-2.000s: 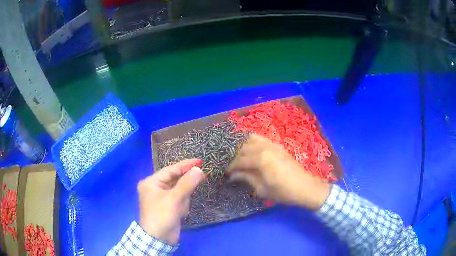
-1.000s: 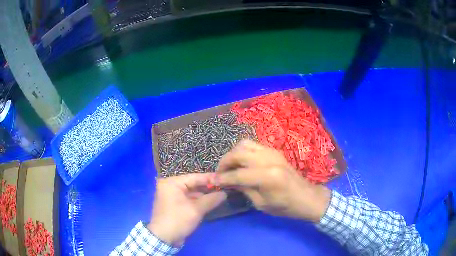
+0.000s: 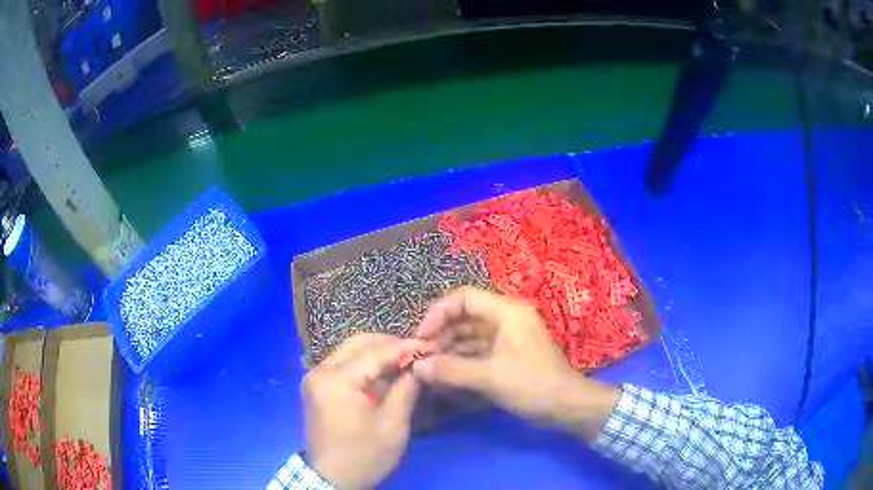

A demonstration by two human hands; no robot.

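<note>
My left hand (image 3: 359, 407) and my right hand (image 3: 507, 349) meet over the front edge of a shallow cardboard tray (image 3: 378, 245). My left fingertips hold a small red plastic piece (image 3: 412, 358), and my right fingertips are at it. Another bit of red shows lower in my left hand. Whether a metal part is in my right fingers cannot be told. The tray holds dark metal screws or pins (image 3: 383, 287) on its left side and a heap of red plastic pieces (image 3: 555, 263) on its right. My hands hide part of the tray's front.
A blue bin (image 3: 233, 203) full of small silver fasteners stands left of the tray. Two cardboard trays (image 3: 84, 383) with red pieces are at the far left, with a spray can (image 3: 38, 268) behind. A pale post (image 3: 67, 172) rises at left. A dark cylinder (image 3: 684, 120) hangs at the back right.
My right hand has come from over the metal parts to my left fingertips. My left hand has moved slightly right. The view has shifted a little.
</note>
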